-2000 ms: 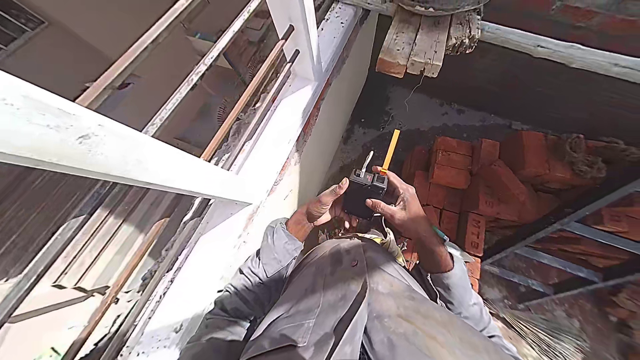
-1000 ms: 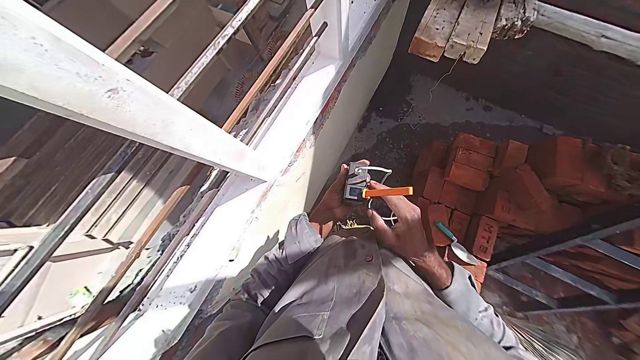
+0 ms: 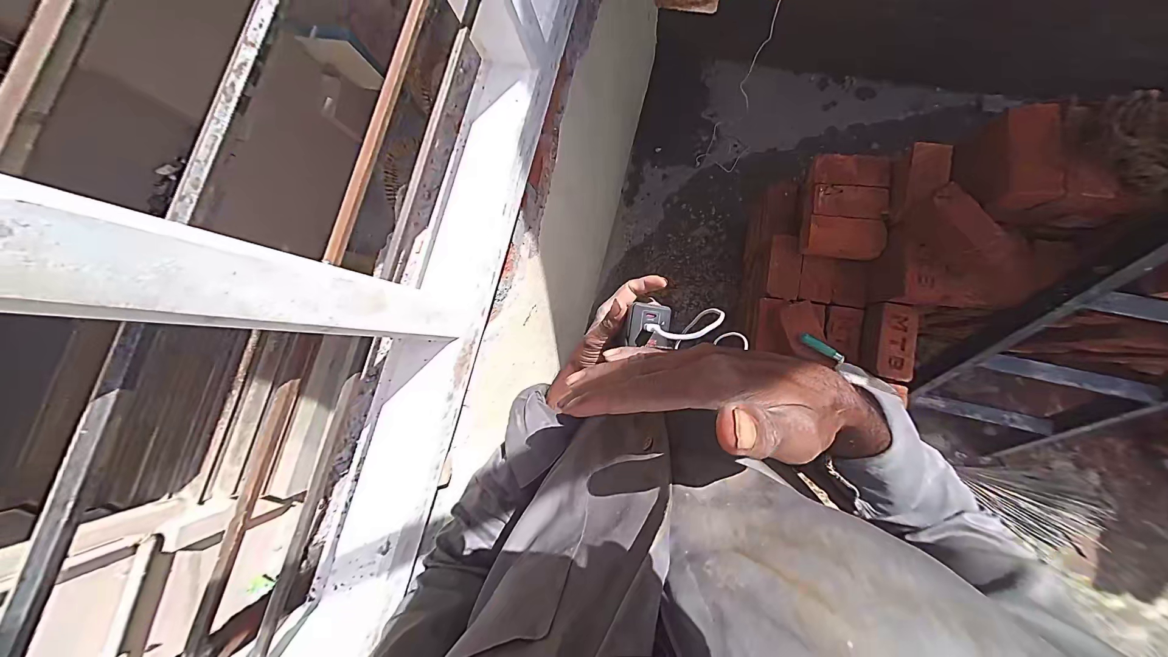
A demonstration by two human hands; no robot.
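My left hand is shut on a small grey electrical device, with a white cable plugged into its face and looping to the right. Across the front of it lies my right hand, fingers long and together, thumb toward me. It covers the lower part of the device, and its far side is hidden, so whether it holds anything does not show. A thin teal-handled tool is beside my right sleeve cuff; its lower part is out of sight.
A white-painted frame beam and rusty metal bars stand at the left. Stacked red bricks lie at the right, near a metal ladder-like frame. A thin loose wire hangs above the dark floor.
The orange-yellow strip by my right hand is no longer in sight. My right hand has gone from gripping at the device to lying flat across its front. The view has moved closer.
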